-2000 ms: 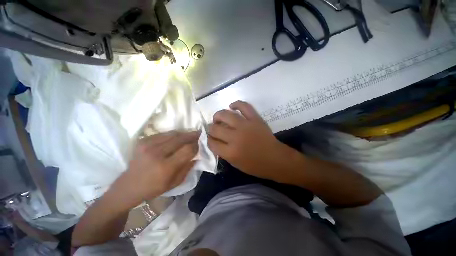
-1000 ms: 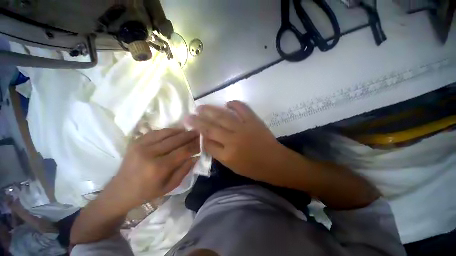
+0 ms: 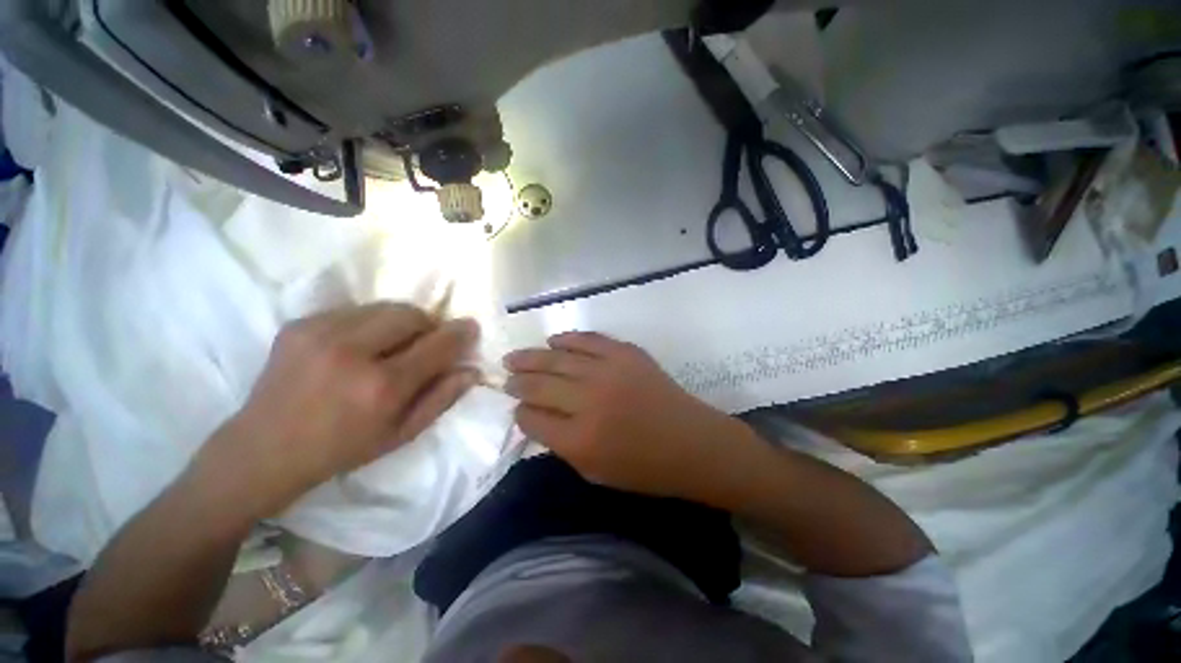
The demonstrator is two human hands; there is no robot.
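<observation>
The white garment [image 3: 143, 324] lies heaped left of and under the sewing machine head [image 3: 389, 78] and hangs over the table's front edge. My left hand [image 3: 356, 382] pinches the cloth just in front of the lit needle area, with its fingertips pointing right. My right hand [image 3: 602, 402] holds the cloth's right edge between bent fingertips, close beside the left hand. The needle and presser foot are lost in the lamp's glare. A small round metal disc [image 3: 534, 200] sits right of the needle area.
Black-handled shears [image 3: 767, 214] lie right of the needle, beside a slim metal tool [image 3: 829, 140] and a small dark-ended tool [image 3: 898, 214]. Scraps clutter the right end. A printed ruler [image 3: 907, 339] runs along the front edge. A yellow bar [image 3: 965, 437] and white cloth [image 3: 1036, 518] are below.
The view has shifted, showing more of the machine and the table's right end. My left hand has moved closer to the needle area. Both hands still hold the cloth, and its lower folds have spread.
</observation>
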